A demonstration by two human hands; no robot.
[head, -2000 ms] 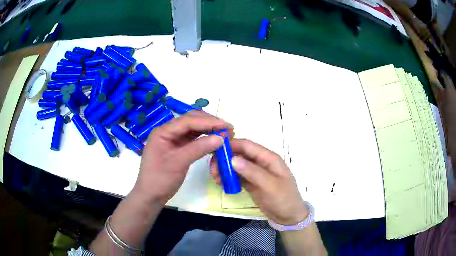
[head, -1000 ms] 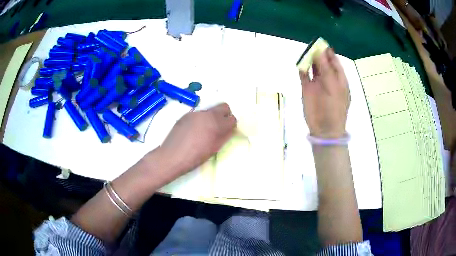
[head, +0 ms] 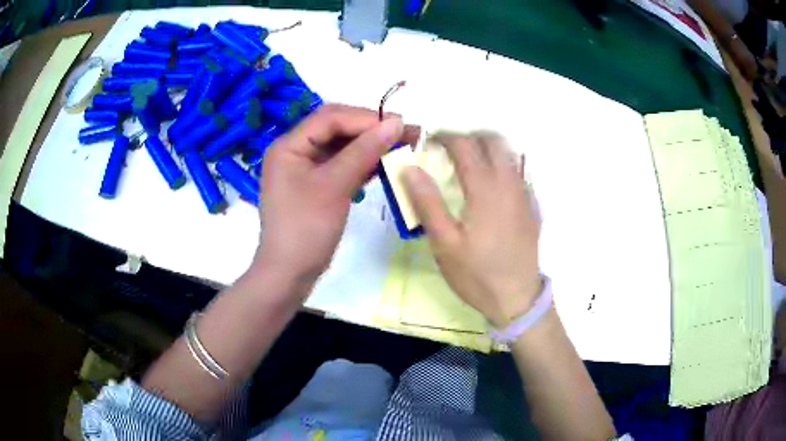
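Note:
A blue battery cell [head: 396, 202] is held upright and slightly tilted between both hands, with a pale yellow paper piece [head: 402, 178] against its side. Thin red and dark lead wires [head: 392, 96] rise from its upper end. My left hand [head: 321, 177] pinches the cell's upper end. My right hand [head: 483, 220] is slightly blurred, its thumb pressing on the paper; its other fingers lie behind. A pale yellow paper sheet [head: 435, 293] lies below the hands, partly hidden by them.
Blue cells [head: 207, 99] are heaped at the left on the white board [head: 595, 224], beside a tape roll [head: 84, 84]. Spare yellow sheets [head: 711, 258] are fanned at the right. A grey post [head: 364, 21] stands at the far edge, before the green conveyor belt [head: 552, 39].
My right hand has come back from the far right to the middle. Both hands now meet at a blue cell with a paper piece on it. The whole view has shifted slightly.

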